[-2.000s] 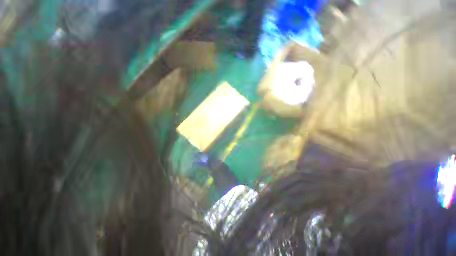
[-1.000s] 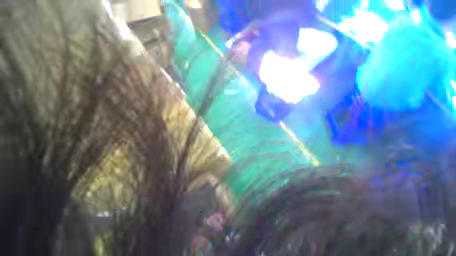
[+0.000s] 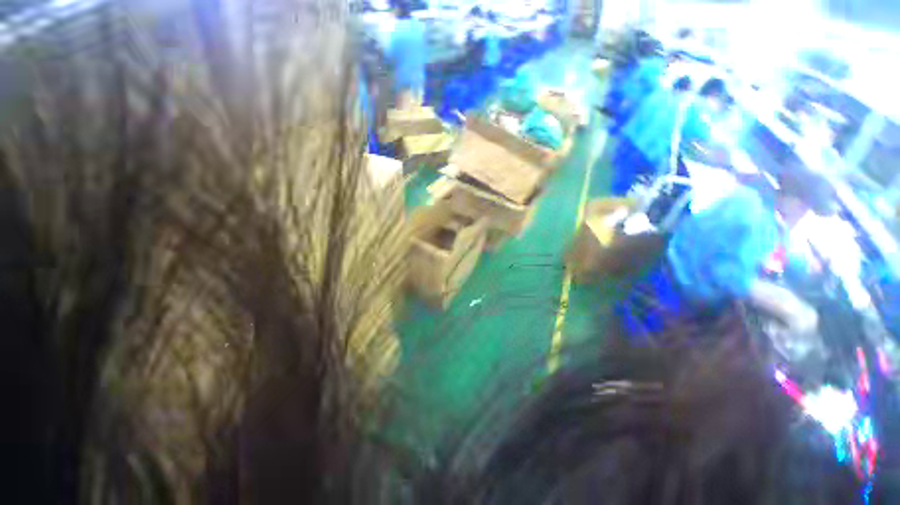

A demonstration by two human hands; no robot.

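Note:
Neither of my hands can be made out. Dark, hair-like strands and blur cover the left side and the bottom of the view. A large tan surface, seemingly cardboard, shows through the strands at the left [image 3: 370, 266]. Beyond it, an open carton [image 3: 444, 261] stands on the green floor, and a larger open carton [image 3: 501, 163] with raised flaps stands just behind it. What the cartons hold is too blurred to tell.
The green floor [image 3: 469, 340] carries a yellow line [image 3: 561, 321]. Smaller cartons [image 3: 419, 133] stand farther back. At the right, a person in light blue [image 3: 725, 242] is beside another open carton [image 3: 597, 242]. More blurred people in blue are behind.
The view has swung up from the floor to the hall. Several cartons and more people now show. The dark strands still cover the left and bottom.

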